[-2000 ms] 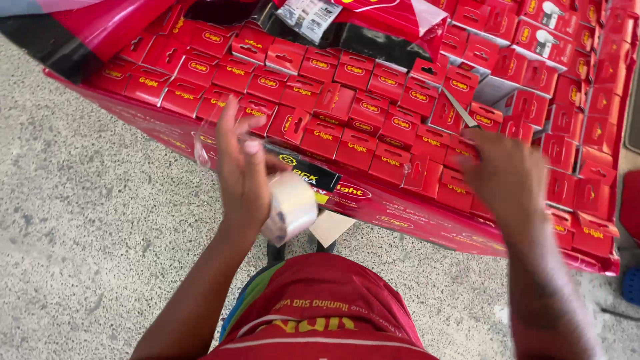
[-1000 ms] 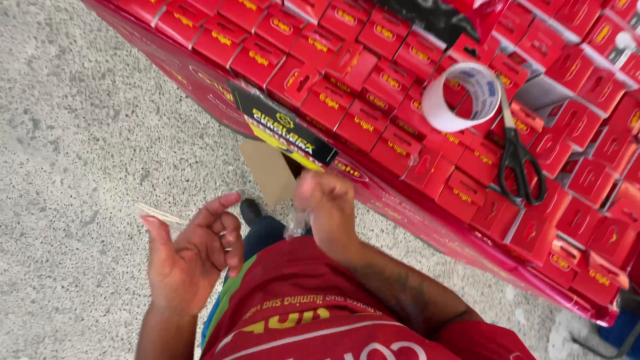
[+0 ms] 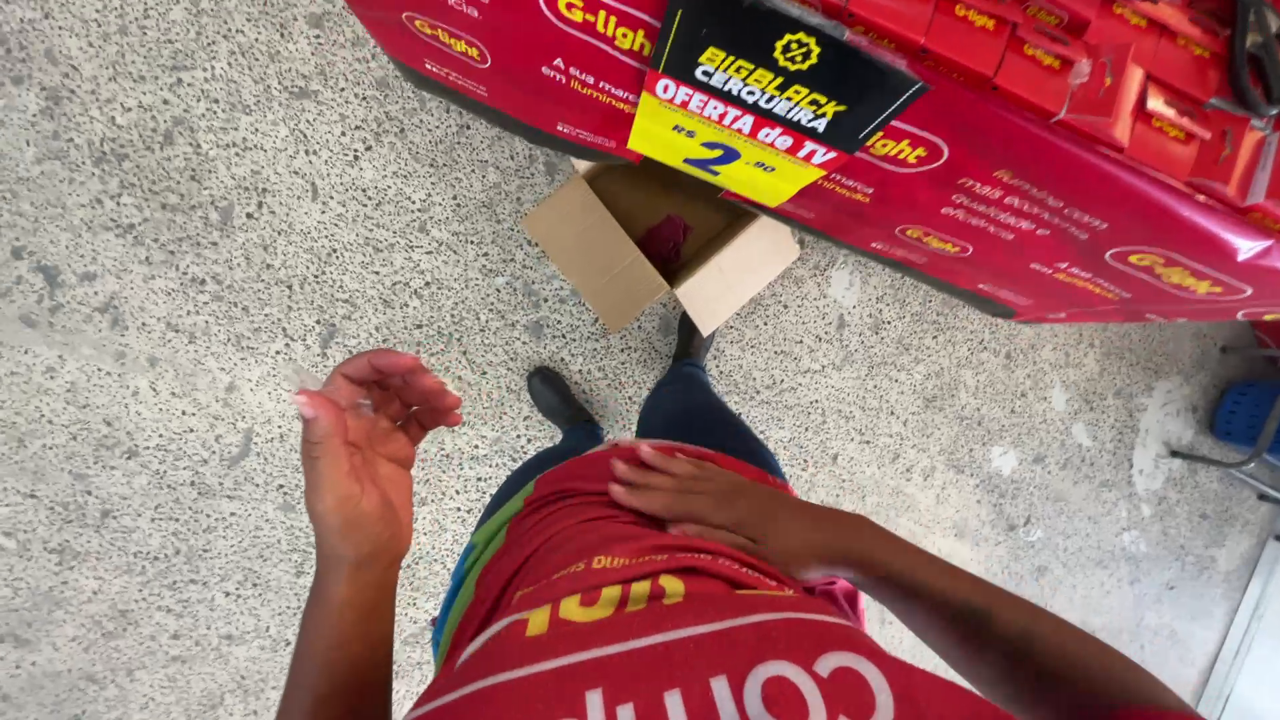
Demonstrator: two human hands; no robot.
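My left hand [image 3: 370,450] is raised over the speckled floor, palm up and fingers curled, with a small piece of clear plastic or tape at the thumb and fingers. Flat against the front of my red printed shirt [image 3: 640,570] lies my right hand [image 3: 710,505], holding nothing that shows. Beyond my feet an open cardboard box [image 3: 735,265] stands under the display's edge, and a dark red crumpled thing [image 3: 665,240] lies inside it. The black handles of the scissors [image 3: 1252,55] show at the top right, on the small red boxes. The tape roll is out of view.
A red display bin [image 3: 1010,210] with printed sides crosses the top, filled with small red G-light boxes [image 3: 1045,60]. A black and yellow price sign [image 3: 770,100] hangs on its side. At the right edge are a blue plastic thing [image 3: 1245,412] and metal legs [image 3: 1215,460].
My right hand has moved onto my shirt. Two seconds ago a tape roll was at my left hand and scissors at my right; one second ago both lay on the boxes. The view has shifted down.
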